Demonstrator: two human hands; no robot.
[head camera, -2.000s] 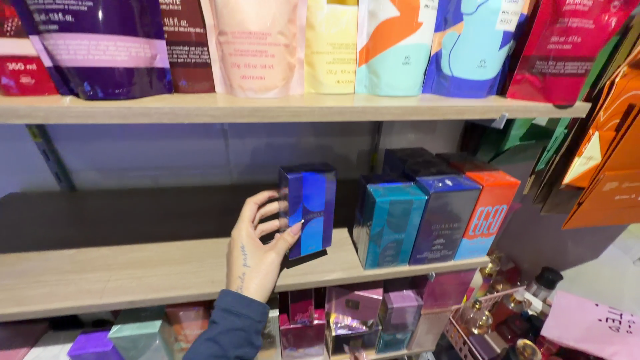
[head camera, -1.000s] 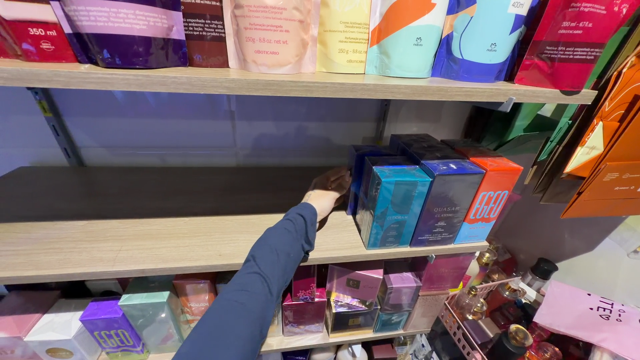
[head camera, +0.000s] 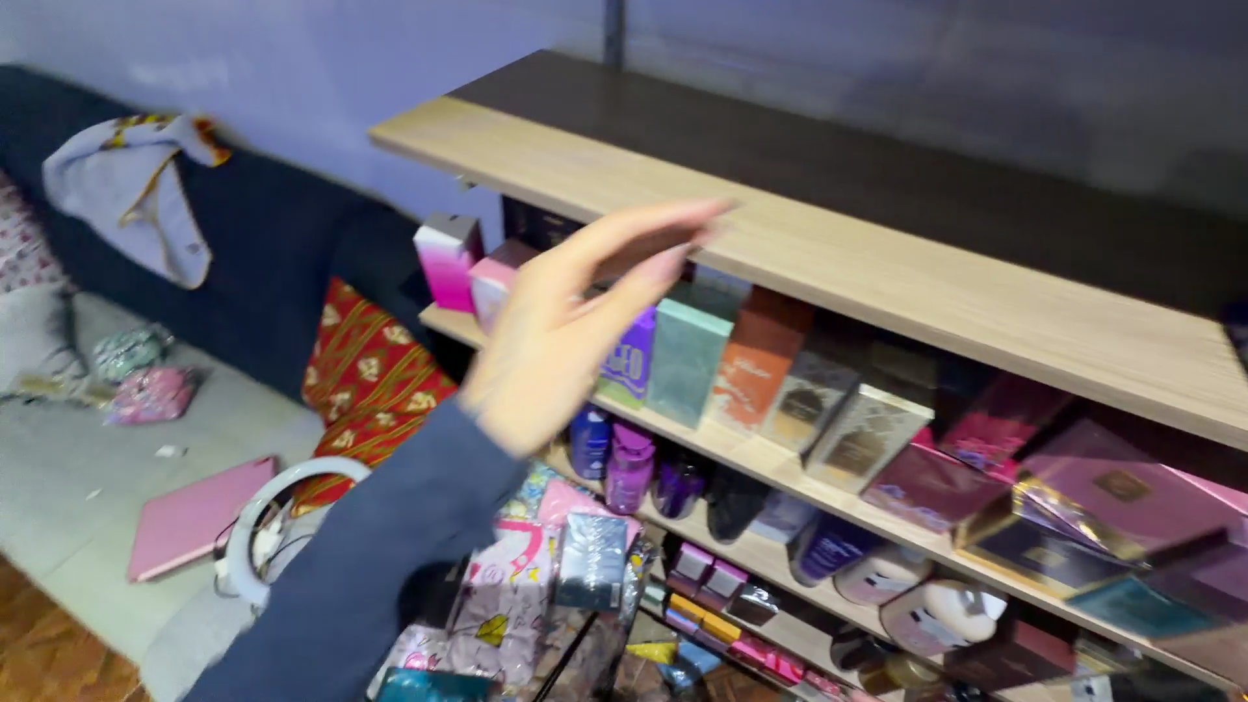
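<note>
My left hand, in a dark blue sleeve, is raised in front of the shelving with its fingers toward the right. The thumb stands apart from the fingers and nothing shows between them; the hand is blurred. Behind it runs the wood-look front edge of the upper shelf, with a dark back part. On the shelf below, near the hand, stand a mint green box, a purple box and an orange box. My right hand is out of view.
Bottles, including a purple one, and small boxes fill the lower shelves. Wrapped packages lie below. At left is a sofa with a red patterned cushion, a pink flat item and a white ring light.
The view has swung left to the sofa. Two seconds ago my left hand held a blue box; one second ago it was beside the boxes at the shelf's right. The hand is now empty.
</note>
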